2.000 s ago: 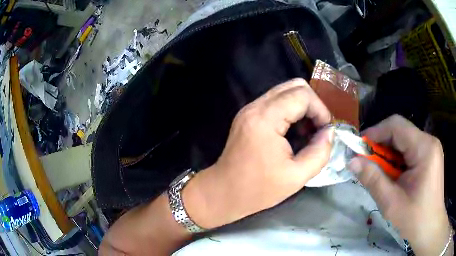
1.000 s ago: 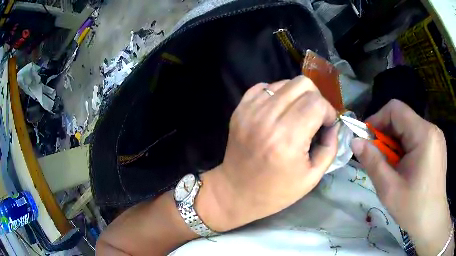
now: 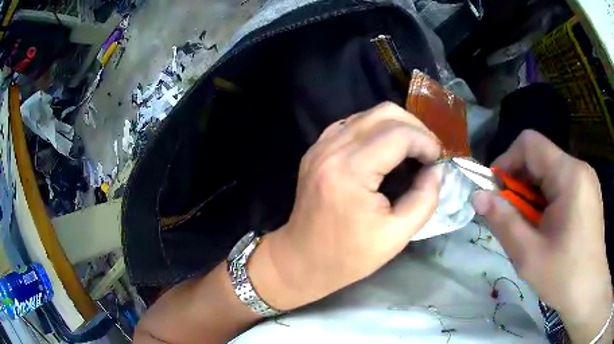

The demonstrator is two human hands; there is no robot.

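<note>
The dark jeans lie with the wide waist opening towards me. A brown patch shows at the waistband on the right. My left hand pinches the edge just below the patch between thumb and forefinger; what exactly is pinched is hidden. My right hand holds the orange-handled snips, whose silver blades point left with the tips at the patch's lower edge. A whitish rounded piece of cloth hangs below the blades, between both hands.
A pale lap cloth with loose thread ends lies under the hands. Cloth scraps litter the floor at upper left. A wood-edged board and a blue labelled item are at the left. A yellow crate stands at upper right.
My left hand first rose and rolled over, then turned back, with its thumb and finger showing again. The snips' tips moved up to the patch's lower edge. The patch shifted slightly left.
</note>
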